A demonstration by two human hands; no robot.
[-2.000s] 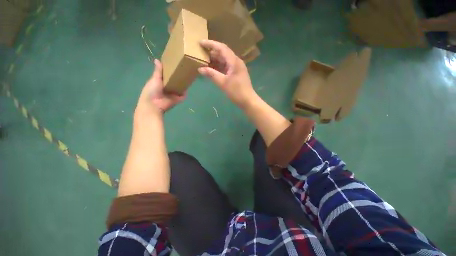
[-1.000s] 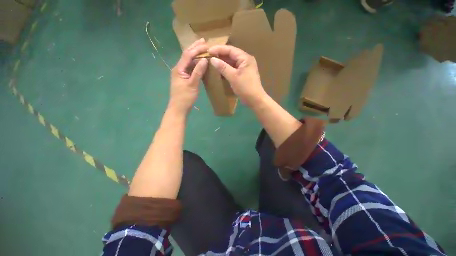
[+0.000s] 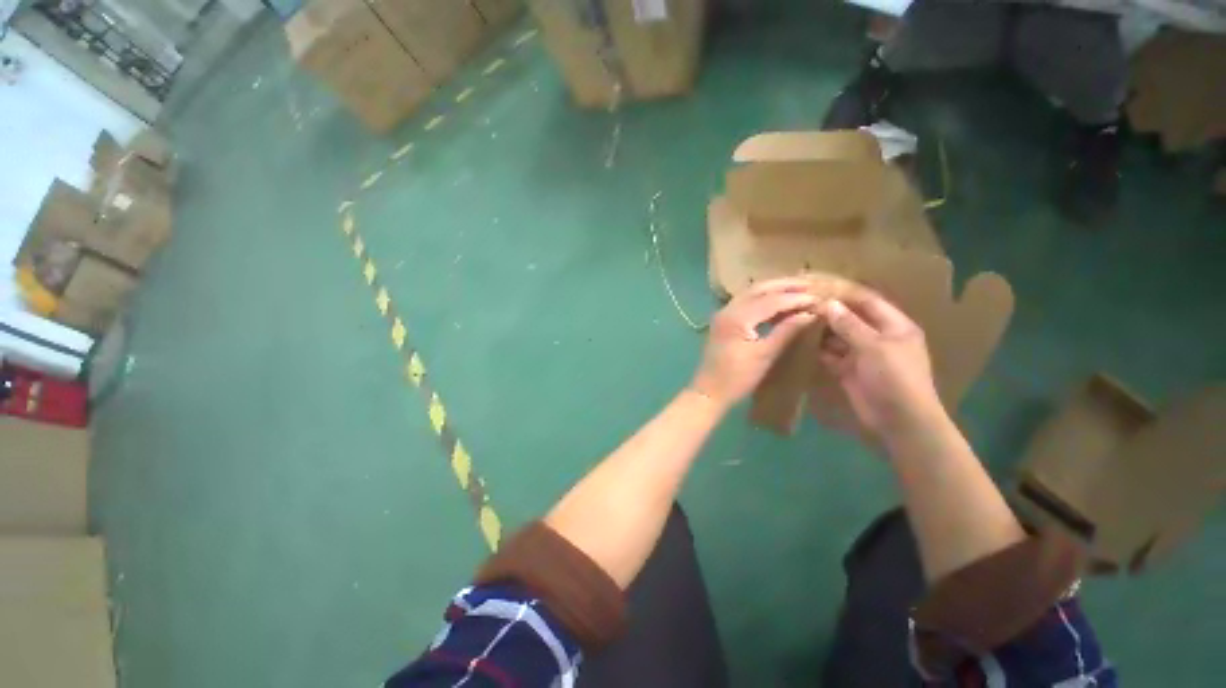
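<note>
A brown mailer box (image 3: 777, 393) is held in the air in front of me, part-folded. Its lid panel (image 3: 963, 320) with a rounded lobe opens to the right. My left hand (image 3: 748, 343) grips the box's near edge from the left, and my right hand (image 3: 871, 352) grips the same edge from the right. Their fingertips nearly meet at a small folded part, which they mostly hide. The stack of blanks (image 3: 807, 148) lies behind the box, and its outline partly merges with the box.
An open part-folded box (image 3: 1096, 464) stands on the floor at right. Large cartons (image 3: 639, 54) stand at the top, with more cardboard (image 3: 101, 249) at left. Yellow-black tape (image 3: 437, 410) crosses the green floor. A thin yellowish strip (image 3: 659, 255) lies left of the stack. A person's legs show at upper right.
The box was first held closed-looking and tilted, then opened with its lid to the right. Both hands came together at its edge and remain there. The view has swung left and up.
</note>
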